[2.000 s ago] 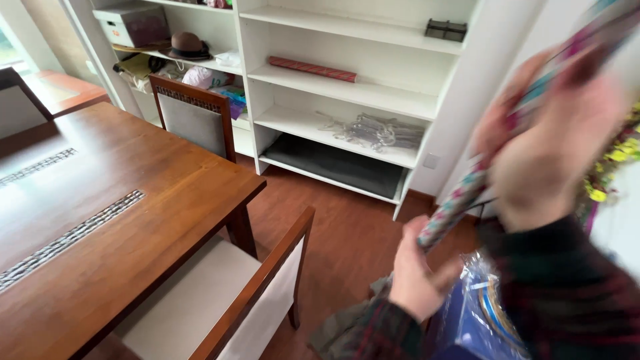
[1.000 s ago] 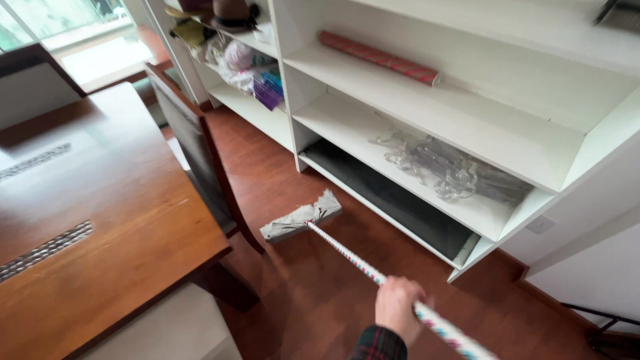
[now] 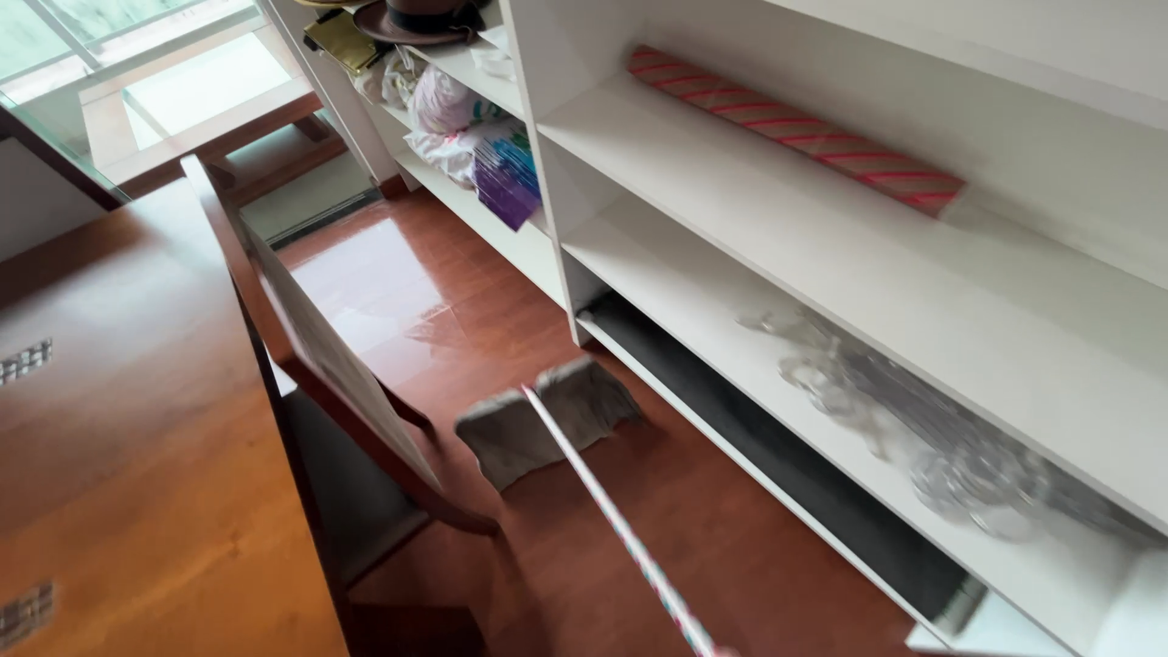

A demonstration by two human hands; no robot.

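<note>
A patterned pole with a white, pink and teal wrap runs from the bottom edge up to a grey cloth. This cloth is draped over the wide head at the pole's far end and rests on the reddish-brown floor, between a chair and the white shelves. At the pole's near end, a sliver of skin, apparently my left hand, shows at the bottom edge; its fingers are out of sight. My right hand is outside the view.
On the left are a wooden table and a wood-framed chair. White shelves on the right hold a red striped roll, clear plastic-like items and a dark panel. Bags and a brown hat sit farther back.
The pole was held up in both hands, then reached down to the floor with one hand visible on it. That hand has almost left the view. The cloth now hangs spread out around the head.
</note>
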